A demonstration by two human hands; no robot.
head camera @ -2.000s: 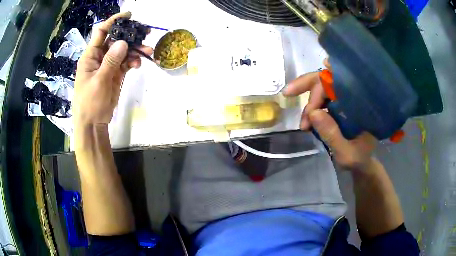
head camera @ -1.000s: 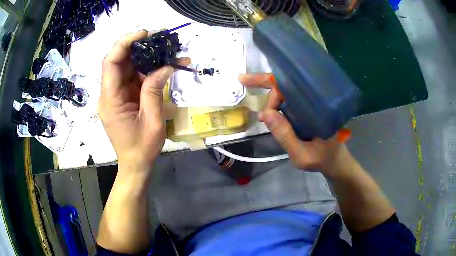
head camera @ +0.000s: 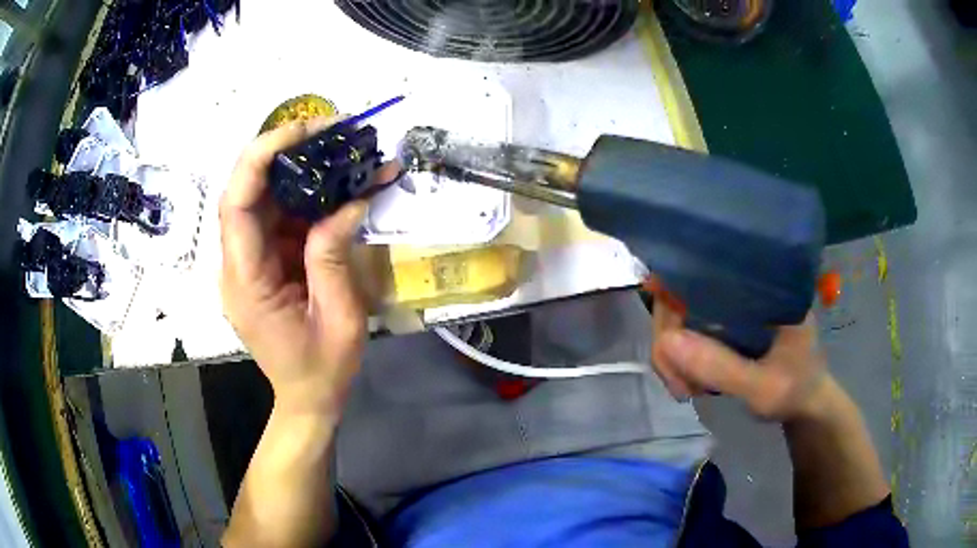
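Observation:
My left hand (head camera: pixel 295 268) holds a black module (head camera: pixel 327 171) between thumb and fingers, its contacts facing up. A blue wire and a dark lead stick out of it to the right. My right hand (head camera: pixel 739 364) grips the dark blue-grey soldering gun (head camera: pixel 702 230). The gun's metal barrel points left, its tip over the white square plate (head camera: pixel 461 214) beside the module's dark lead. Whether tip and lead touch is hard to tell. The tip hides the plate's centre. The plate lies just behind the yellow-amber fixture (head camera: pixel 450 275).
A round fan grille (head camera: pixel 493 27) is at the top. A tin with yellow-brown content (head camera: pixel 300 110) is partly behind my left hand. Black modules on white plates (head camera: pixel 102 198) and a black pile (head camera: pixel 139 54) are at left. A white cable (head camera: pixel 504 366) hangs below the bench edge.
The soldering gun has swung down so its barrel now points left at the plate's centre. My right index finger no longer extends toward the plate. My left hand moved right with the module over the plate's left side.

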